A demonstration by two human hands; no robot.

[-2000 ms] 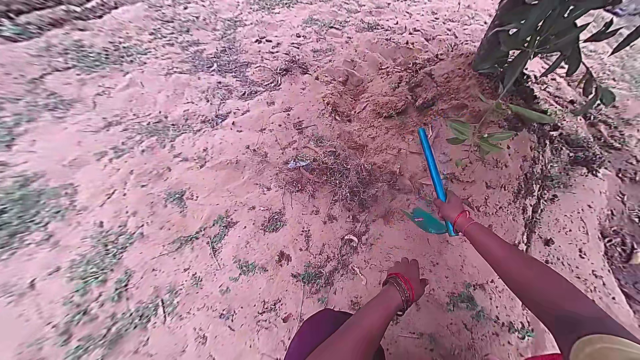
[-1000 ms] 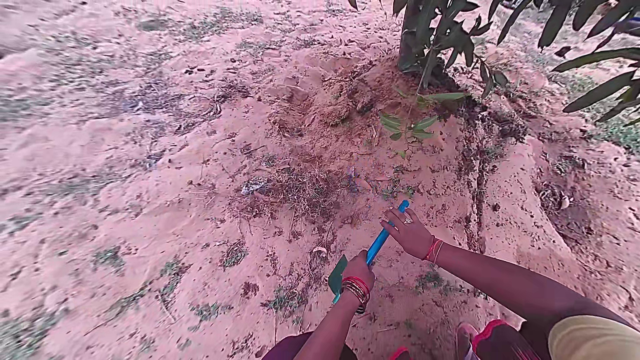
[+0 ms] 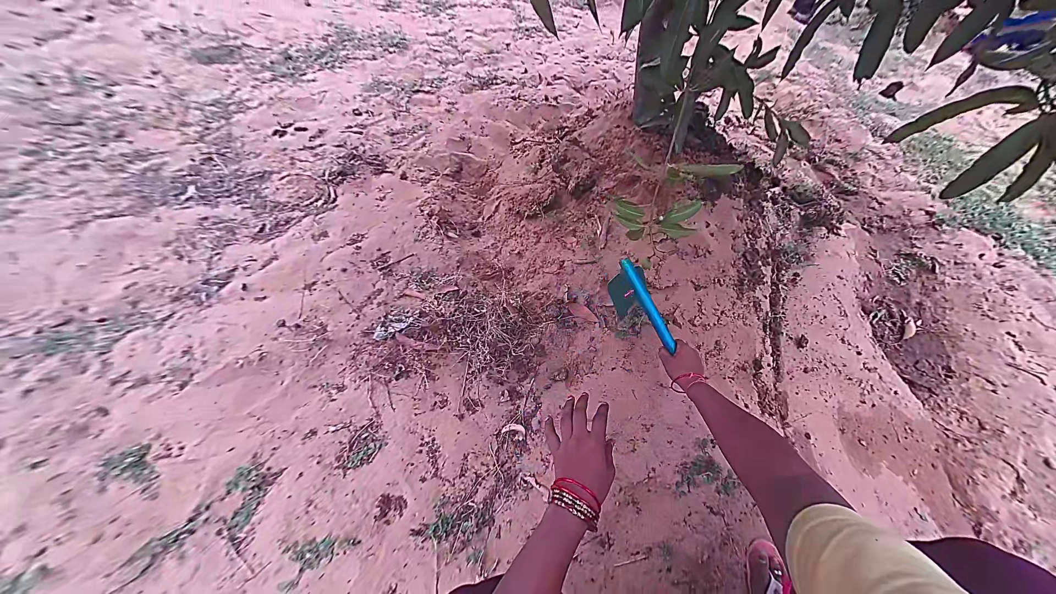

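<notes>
My right hand (image 3: 681, 363) grips the near end of a blue handle of a small hand hoe (image 3: 649, 307). The tool's dark green blade (image 3: 622, 294) is at the far end, close to the soil near a leafy sprig (image 3: 656, 219). My left hand (image 3: 582, 450) has its fingers spread over the sandy ground, lower and to the left, and holds nothing. Bangles circle the left wrist. A heap of dry weeds and roots (image 3: 487, 330) lies on the soil beyond the left hand.
A tree trunk (image 3: 656, 74) rises from loose soil at the top, with long leaves hanging at the upper right. A narrow furrow (image 3: 775, 313) runs down the right side. My sandalled foot (image 3: 763, 565) is at the bottom. Grass tufts (image 3: 128, 466) dot the left ground.
A second ago both hands were on the blue handle, close to my body. Now my left hand is off it, fingers spread, and my right hand has the tool farther forward.
</notes>
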